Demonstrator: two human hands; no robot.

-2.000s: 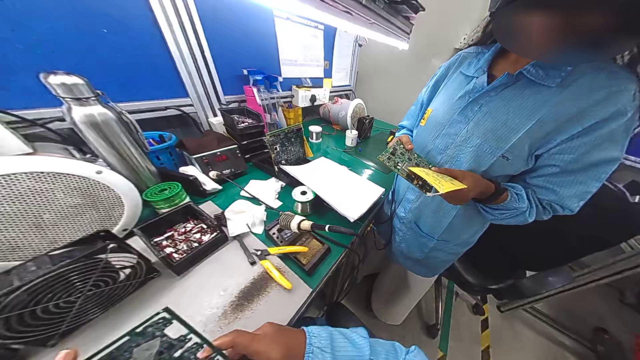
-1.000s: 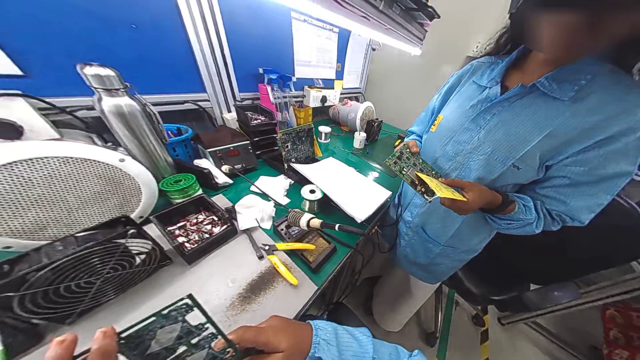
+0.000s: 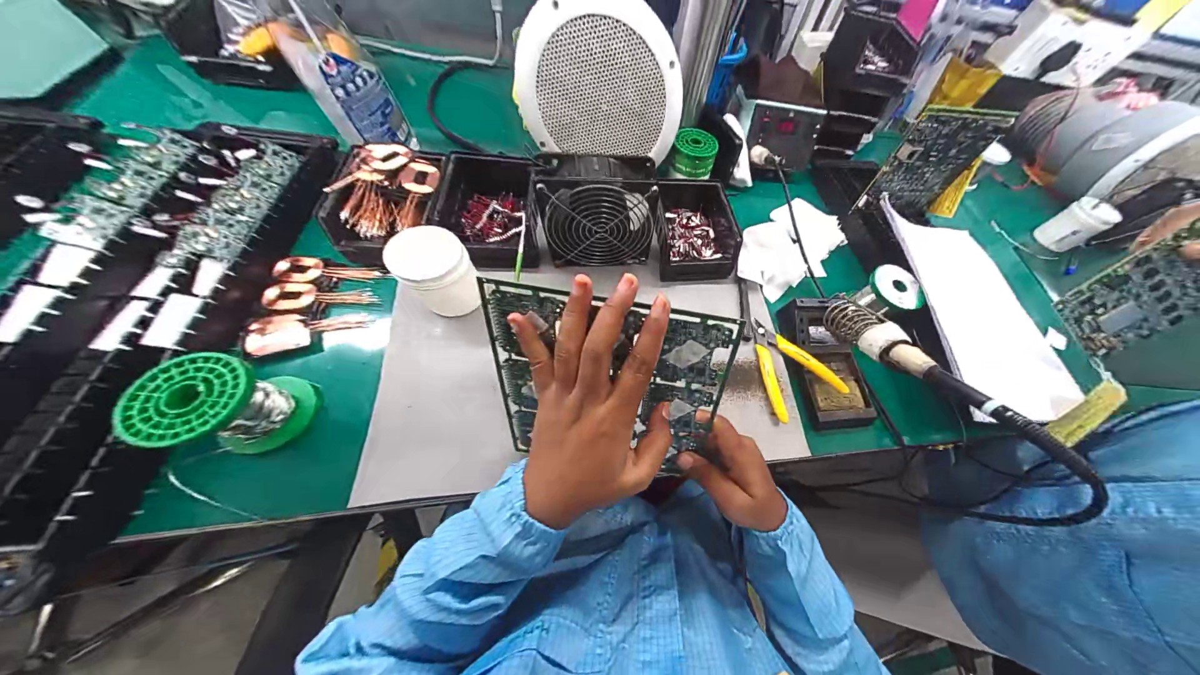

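A green printed circuit board panel (image 3: 689,352) is held tilted above the grey mat at the bench's front edge. My left hand (image 3: 595,403) lies flat over its face with the fingers spread, covering the middle of the panel. At the lower right corner, my right hand (image 3: 741,473) grips the panel's edge between thumb and fingers. Yellow-handled cutters (image 3: 771,380) rest on the mat just right of the panel. A soldering iron (image 3: 905,356) sits in its coiled holder farther right. Behind the panel's left corner stands a white lidded jar (image 3: 433,272).
A black fan (image 3: 600,225) stands behind the panel between black bins of parts (image 3: 696,230). Copper coils (image 3: 291,298) and a green solder spool (image 3: 187,401) lie left, beside racks of boards (image 3: 225,206). At right, a co-worker's hand holds another board (image 3: 1139,291) near white papers (image 3: 984,319).
The view has swung far to the left and down. My left hand, at the panel's edge before, now lies spread across its face. My right hand still holds the panel.
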